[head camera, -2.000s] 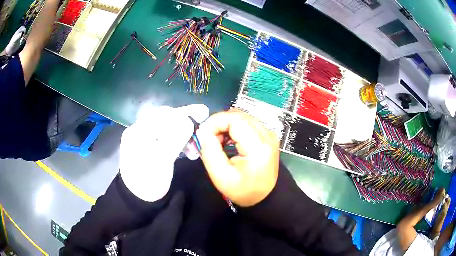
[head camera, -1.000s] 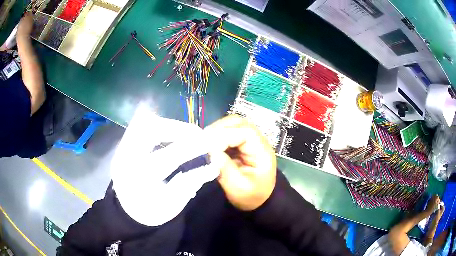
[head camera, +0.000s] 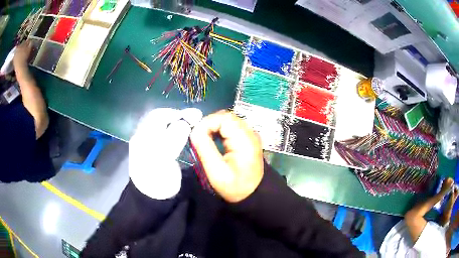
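Note:
My left hand (head camera: 156, 151), in a white glove, is raised in front of my chest with its fingertips against my right hand's. My right hand (head camera: 230, 156), bare, has thumb and forefinger pinched together. A small bundle of coloured wires (head camera: 202, 171), with red and blue strands, hangs down between the hands. The connector end is hidden in the fingertips, so I cannot tell exactly how each hand grips it. The divided wire tray (head camera: 290, 72) lies beyond my right hand, with blue, green, dark red, red, white and black wires.
A loose harness pile (head camera: 188, 58) lies on the green bench (head camera: 100, 108) ahead. Harness rows (head camera: 402, 156) and an amber roll (head camera: 368, 88) are at the right. A second tray (head camera: 83, 53) and a coworker's arm (head camera: 31, 88) are at the left. Another person's arms (head camera: 428, 204) show at the lower right.
My left glove has turned from lying open with a dark connector across it to fingertips meeting my right hand. The wires pointed away over the bench and now hang towards me.

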